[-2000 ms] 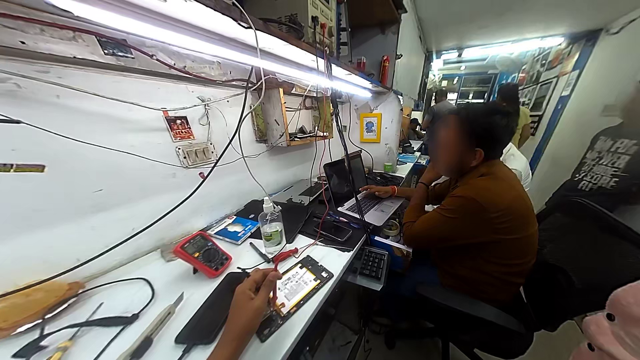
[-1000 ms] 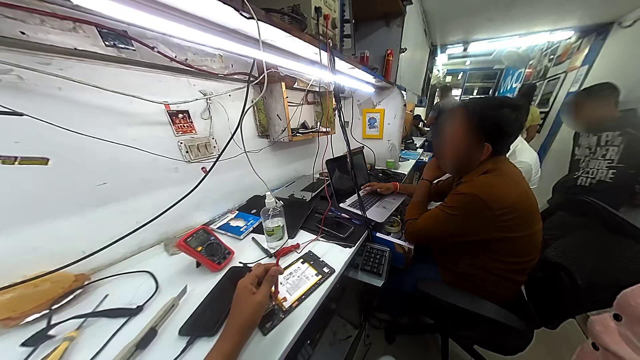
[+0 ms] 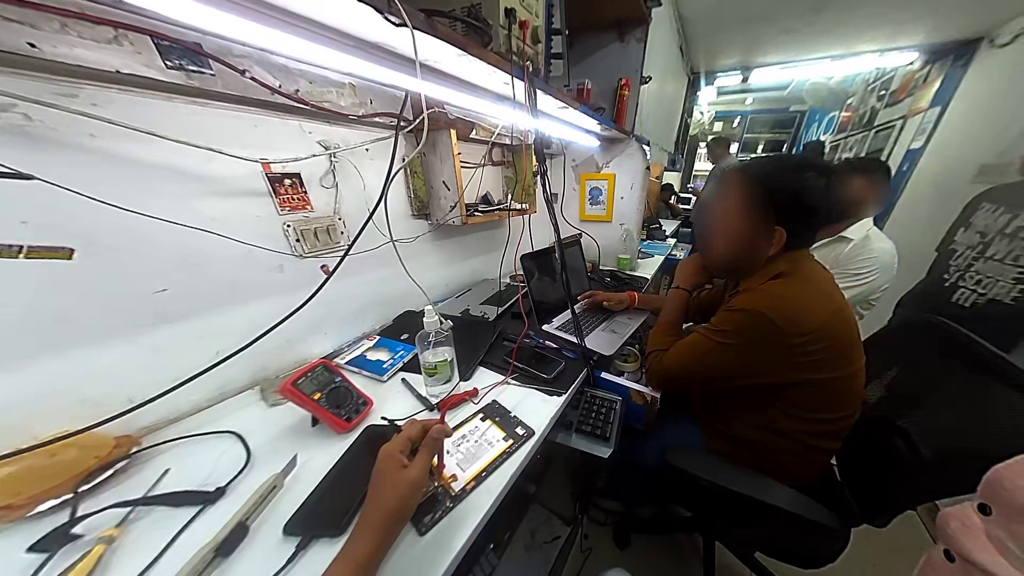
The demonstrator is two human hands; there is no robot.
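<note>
My left hand point(image 3: 410, 458) pinches a slim red test probe point(image 3: 441, 444) upright between thumb and fingertips. The probe's lower end is at the near left part of an opened phone point(image 3: 486, 452), whose battery and internal parts show. A red clip-like piece point(image 3: 458, 399) on a red wire lies just beyond the phone. Left of my hand is a black phone or flat device point(image 3: 340, 484) with a cable at its near end. Farther back stands a red digital multimeter point(image 3: 326, 395), tilted up. My right hand is out of view.
A clear spray bottle point(image 3: 438, 356) stands behind the opened phone, near a blue packet point(image 3: 376, 356). A utility knife point(image 3: 240, 516), a yellow-handled tool point(image 3: 96, 552) and looping black cables lie at the left. To the right, a seated person point(image 3: 760, 352) has a hand on a laptop point(image 3: 596, 320).
My left hand still holds the red probe over the near left part of the opened phone. In the background, a person in white shows more plainly behind the seated person.
</note>
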